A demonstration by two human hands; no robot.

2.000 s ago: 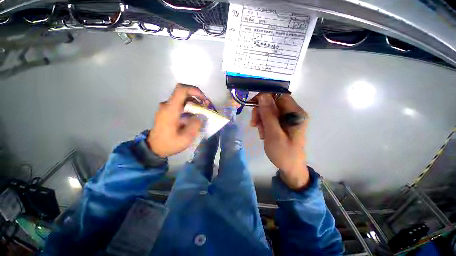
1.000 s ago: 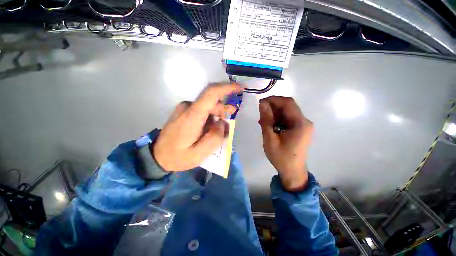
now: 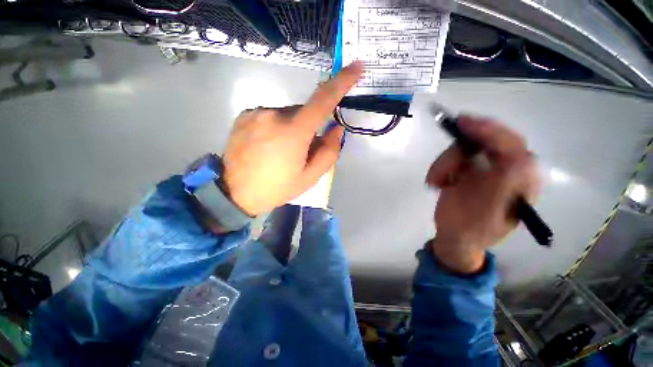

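A printed record card with handwriting lies on the blue case of a module, whose black end and metal handle point toward me. My left hand has its index fingertip on the card's left edge. A white paper with a yellowish edge shows below that hand and seems held under its fingers. My right hand, blurred, holds a black pen to the right below the card, its tip near the card's lower right corner but apart from it.
A rack with dark units and metal handles spans the top. Metal frames stand at the lower right, with yellow-black floor tape at the right. A black box is at the lower left.
My left hand has moved up and its index finger now touches the card. My right hand has left the handle area, moved right, and now holds the pen pointing toward the card.
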